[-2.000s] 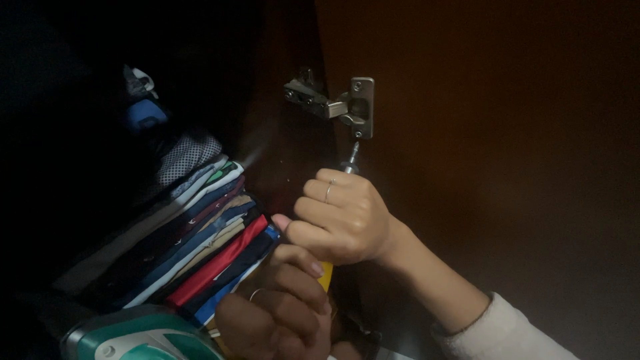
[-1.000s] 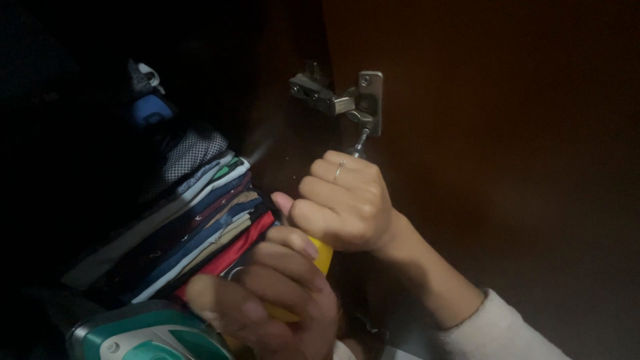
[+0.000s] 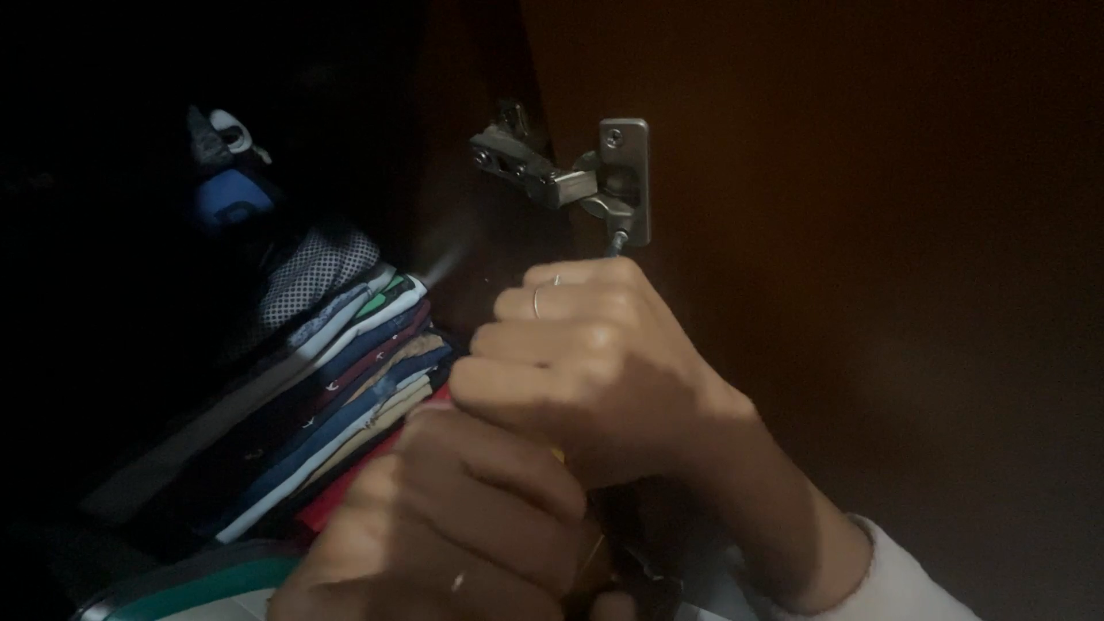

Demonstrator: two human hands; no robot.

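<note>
A metal concealed cabinet hinge (image 3: 636, 181) is fixed to the brown door panel, its jointed arm reaching left. The silver tip of a screwdriver (image 3: 619, 245) meets the lower end of the hinge plate. My right hand (image 3: 586, 362), with rings on it, is closed around the front part of the screwdriver, just below the hinge. Below and left of it, my left hand (image 3: 448, 509) curls over the tool's yellow handle (image 3: 558, 454), of which only a sliver shows. Both hands touch or nearly touch, and hide most of the tool.
Folded clothes (image 3: 345, 388) are stacked to the left, inside the dark cupboard. A blue item (image 3: 233, 198) lies behind them. At the bottom left is part of a teal and white object (image 3: 207, 586). The brown door panel (image 3: 862, 259) fills the right side.
The screwdriver's tip was just below the hinge plate two seconds ago and is now at its lower end. My left hand has turned and closed up against my right, covering more of the yellow handle.
</note>
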